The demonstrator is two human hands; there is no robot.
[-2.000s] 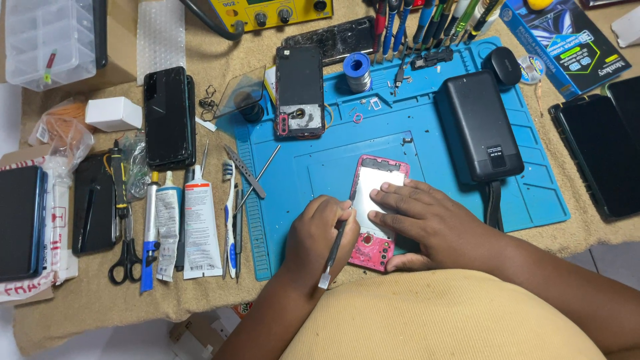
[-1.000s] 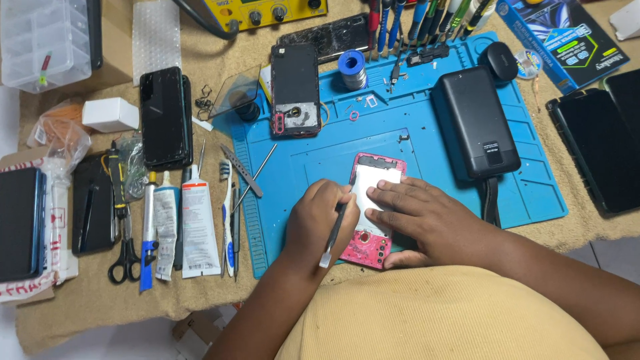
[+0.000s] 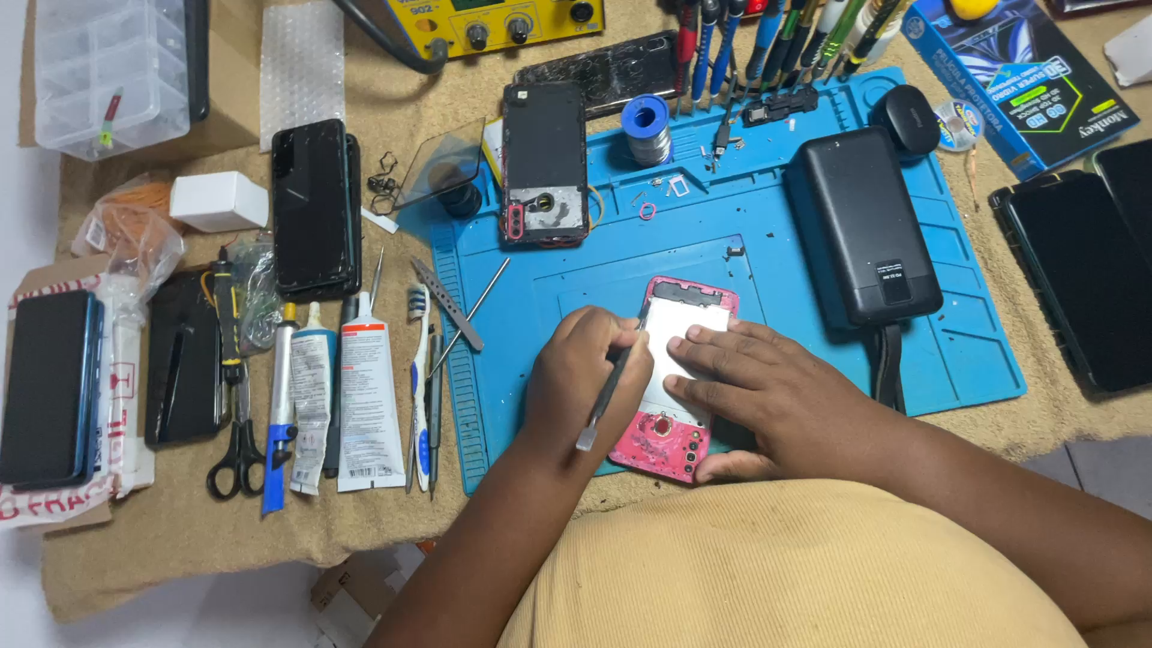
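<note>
A pink smartphone housing (image 3: 661, 447) with a silvery-white plate in its middle lies tilted on a blue silicone repair mat (image 3: 558, 261). My left hand (image 3: 589, 378) grips a slim dark pry tool (image 3: 605, 396) like a pen. The tool's flat pale end points down toward me, and its other end meets the housing's left edge near my fingertips. My right hand (image 3: 747, 387) lies over the housing's right side, fingers on the white plate and thumb by the lower right corner. Above, a partly dismantled phone (image 3: 544, 135) rests at the mat's upper left.
A black power bank (image 3: 864, 225) and a solder spool (image 3: 647, 130) stand on the mat, with screwdrivers (image 3: 765, 45) behind. Tweezers (image 3: 447, 301), a toothbrush (image 3: 420, 387), glue tubes (image 3: 369, 405), scissors (image 3: 238, 450) and several phones lie at the left. More phones (image 3: 1080, 270) are at the far right.
My left hand, still holding the tool, has shifted slightly along the housing's left edge. The right hand stays on the white plate.
</note>
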